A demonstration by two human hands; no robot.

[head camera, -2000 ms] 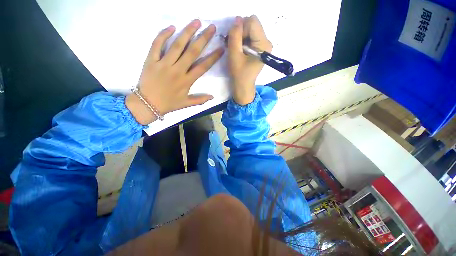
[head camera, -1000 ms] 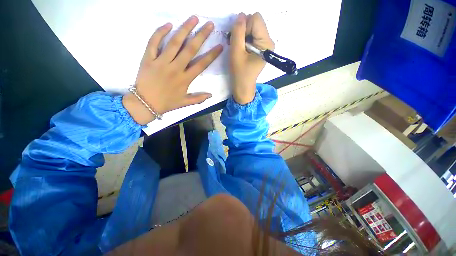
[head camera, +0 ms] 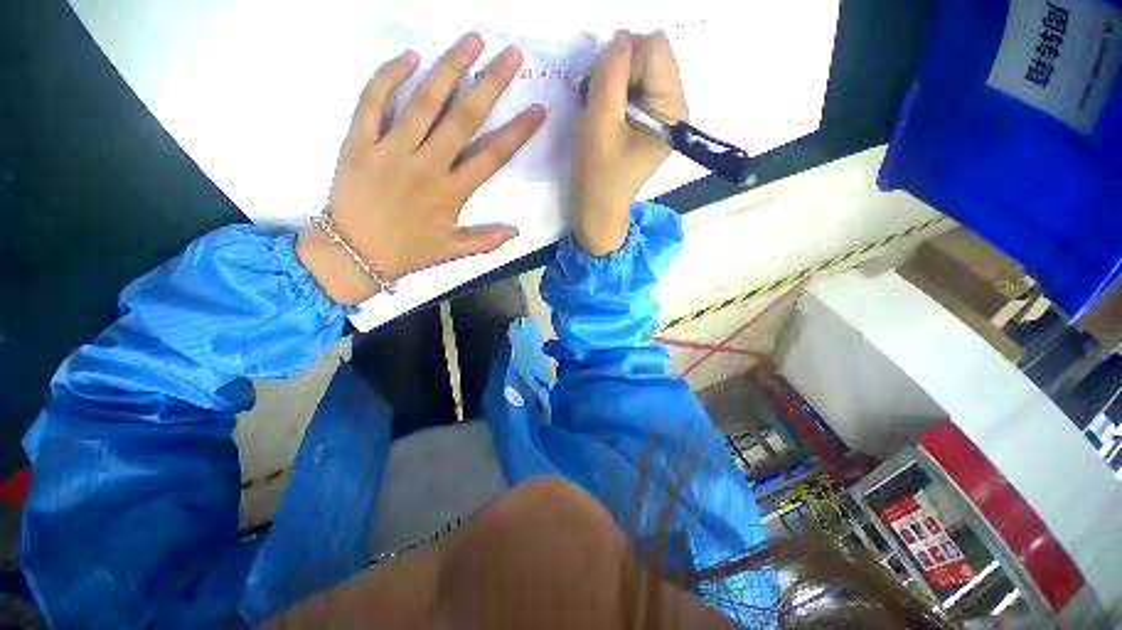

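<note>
A large white sheet lies on a dark green bench top, its upper part cut off by the frame's edge. My left hand lies flat on the sheet, fingers spread, with a pale bracelet on the wrist. My right hand grips a pen with a pale barrel and black end. The pen tip is at the sheet, partly hidden by the fingers. A line of small dark handwriting shows between my hands.
A blue bin with a white label stands at the right. The dark green bench top shows at the left. Beyond the bench's near edge are the pale floor with yellow-black and red lines, a white curved unit and brown cartons.
My right hand and the pen have moved slightly to the right along the writing line, and more dark marks show between my hands. My left hand has barely shifted left.
</note>
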